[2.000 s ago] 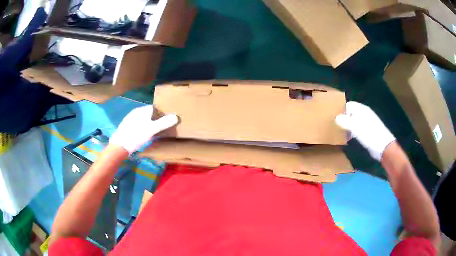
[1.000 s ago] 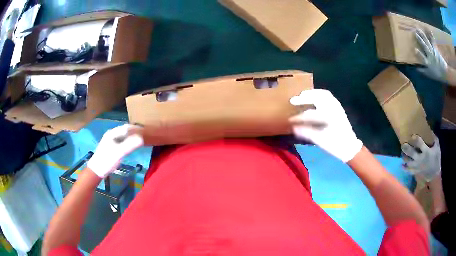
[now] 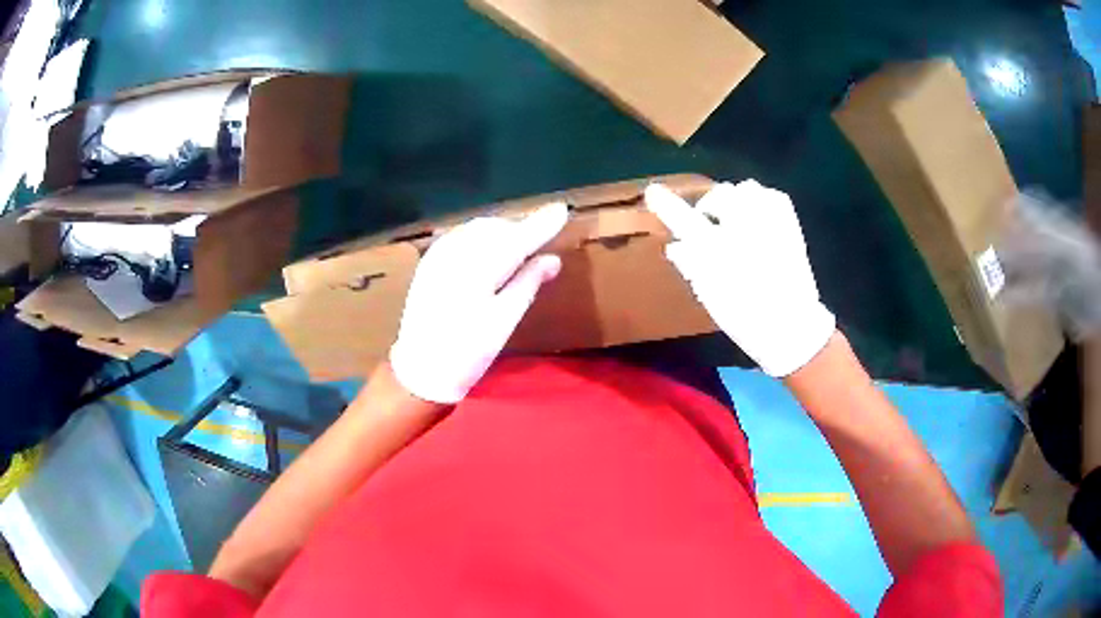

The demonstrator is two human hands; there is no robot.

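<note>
A long brown carton lies at the table's front edge, close to my red shirt. Its lid flap is folded over the top, with a small tab and slot showing between my hands. My left hand, in a white glove, presses on the carton's middle with thumb and fingers near the lid edge. My right hand, also gloved, lies on the carton's right part with fingertips at the lid's far edge. The carton's left end has a loose-looking flap. Its contents are hidden.
Two open cartons with white products and black cords lie on the left. A closed carton lies at the far side. Another closed carton lies right, with another person's blurred gloved hand beside it. A metal frame stands lower left.
Both my hands have moved from the carton's ends and front onto its top, my left hand inward to the middle. The lid flap now lies over. At right, a closed carton has shifted.
</note>
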